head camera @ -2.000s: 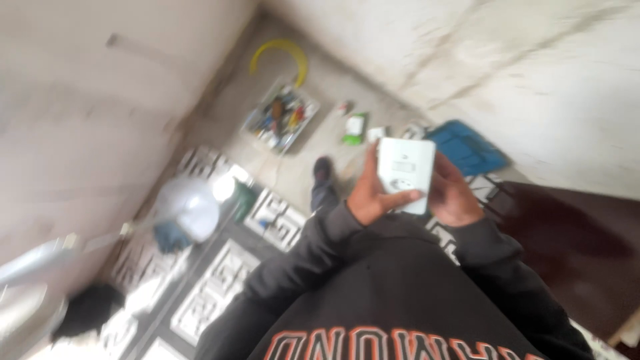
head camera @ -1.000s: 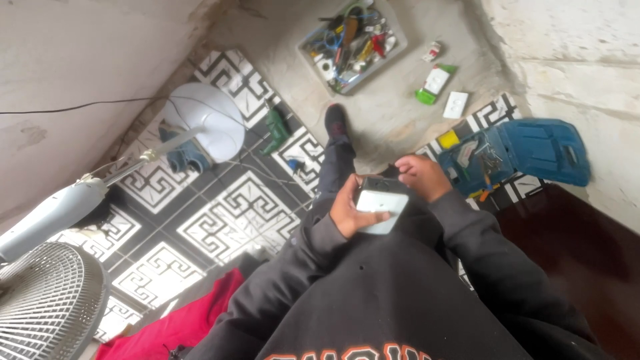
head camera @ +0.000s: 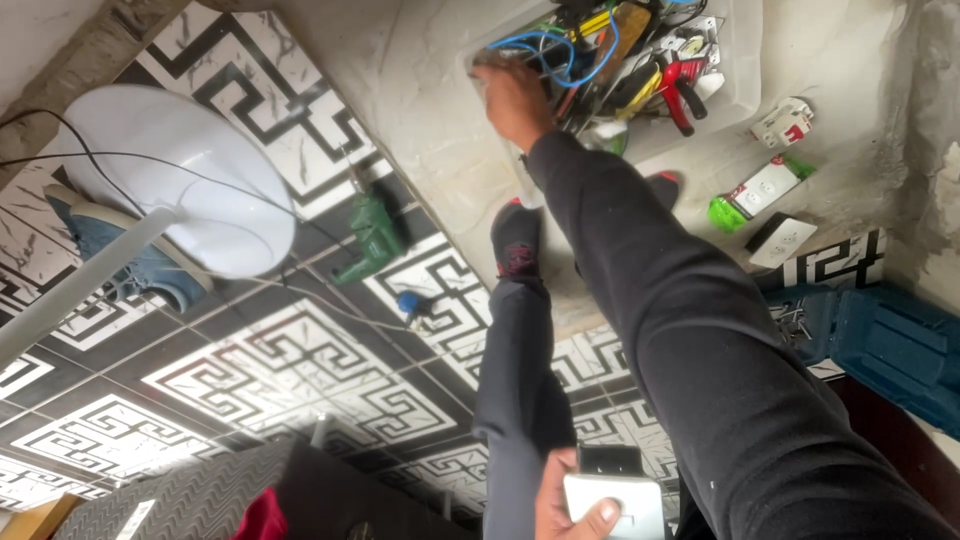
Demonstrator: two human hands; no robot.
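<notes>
At the bottom of the head view, my left hand [head camera: 576, 510] holds a white wall switch-and-outlet plate [head camera: 616, 501] with a black back box, its thumb on the front. My right hand [head camera: 514, 97] reaches to the left end of a clear plastic bin [head camera: 739, 105] on the floor; its fingertips are partly hidden, and whether they grip anything cannot be told. Beside it in the bin lie a loop of blue wire [head camera: 574, 64], red-handled pliers [head camera: 679, 94], yellow-handled tools and other mixed parts.
Right of the bin lie a white electrical part [head camera: 784, 121], a packaged outlet [head camera: 765, 186], another outlet [head camera: 782, 240] and an open blue case [head camera: 900, 349]. On the tiles at left are a green drill [head camera: 373, 232], a blue shoe [head camera: 124, 251] and a white round base [head camera: 187, 180] with a pole.
My right hand has moved away from the plate to the tool bin. My left hand still holds the plate. The view has shifted markedly.
</notes>
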